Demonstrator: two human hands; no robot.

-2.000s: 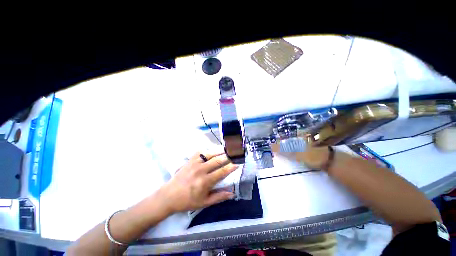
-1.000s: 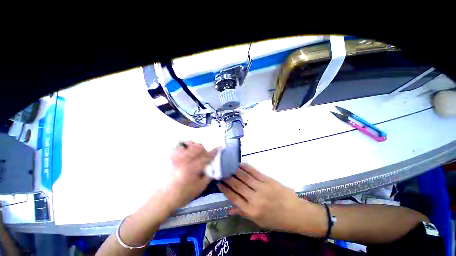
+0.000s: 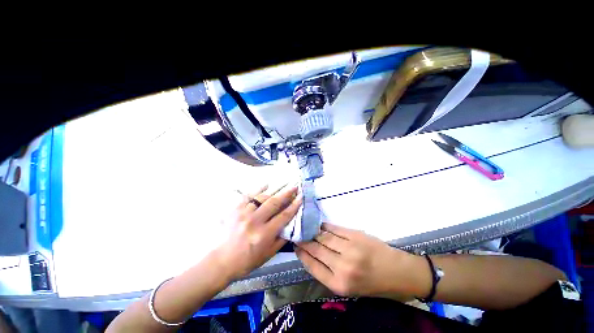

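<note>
The white and grey fabric piece (image 3: 309,218) lies folded on the table just in front of the presser foot area (image 3: 311,165). My left hand (image 3: 255,229) lies on its left side, with fingertips on the cloth. My right hand (image 3: 345,261) holds the cloth's near right edge between thumb and fingers. A small dark edge of navy fabric (image 3: 287,247) shows between my hands; the rest is hidden. The needle itself cannot be made out.
The chrome thread tension assembly (image 3: 315,104) and a glossy dark curved guard (image 3: 221,127) stand behind the cloth. Pink and blue thread snips (image 3: 470,157) lie right. A strapped gold-brown object (image 3: 417,97) is behind them, a pale rounded object (image 3: 578,131) far right.
My right hand has come from beside the machine parts to the cloth's near edge. The view has shifted, showing the snips fully. Since a second ago, my left hand has flattened onto the cloth.
</note>
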